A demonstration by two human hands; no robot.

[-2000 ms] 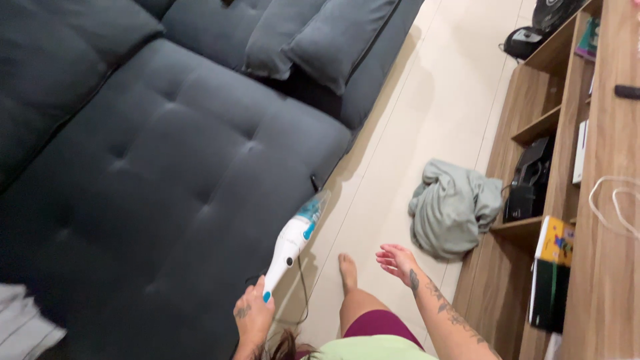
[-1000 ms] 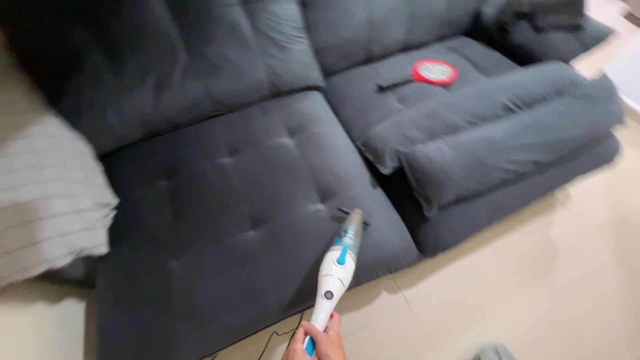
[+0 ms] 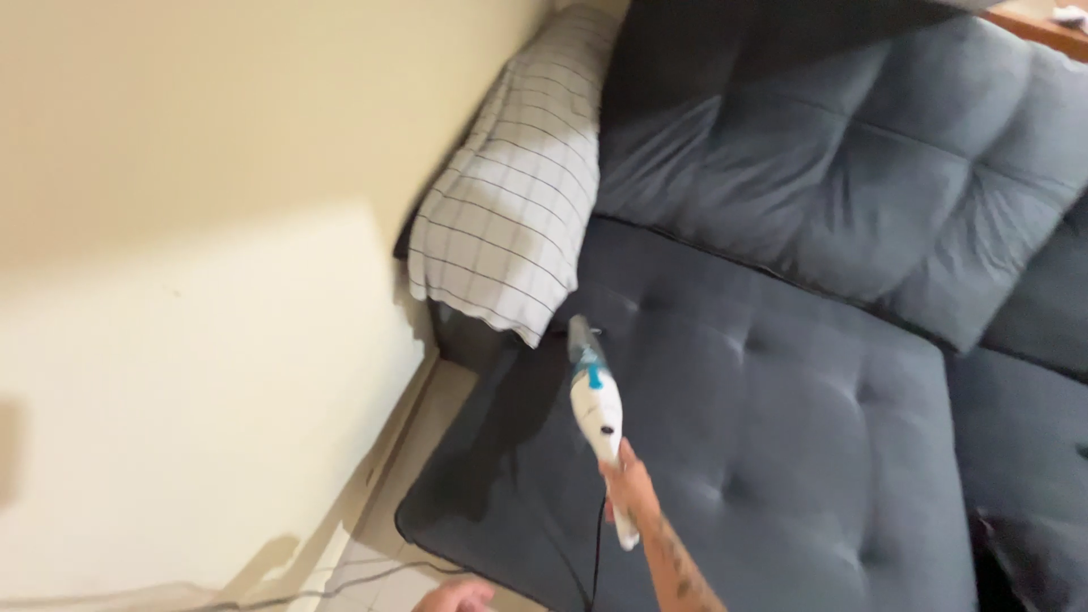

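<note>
My right hand [image 3: 629, 489] is closed around the handle of a white and blue handheld vacuum cleaner [image 3: 597, 406]. The vacuum's clear nozzle [image 3: 580, 333] points away from me, over the dark grey tufted sofa seat [image 3: 790, 433], close to the lower corner of a white checked cloth [image 3: 510, 212]. Whether the nozzle touches the seat cannot be told. A black power cord [image 3: 597, 552] hangs from the vacuum and runs down across the seat. My left hand [image 3: 456, 597] shows only in part at the bottom edge, near the sofa's front corner; its fingers are mostly cut off.
A cream wall [image 3: 195, 340] stands on the left, with a strip of tiled floor [image 3: 399, 459] between it and the sofa. The cord [image 3: 365, 580] continues over the floor along the wall. Large grey back cushions [image 3: 850, 153] line the sofa's far side.
The vacuum was in my left hand two seconds ago and is now in my right. Its nozzle has moved to beside the checked cloth. The view has swung left toward the wall.
</note>
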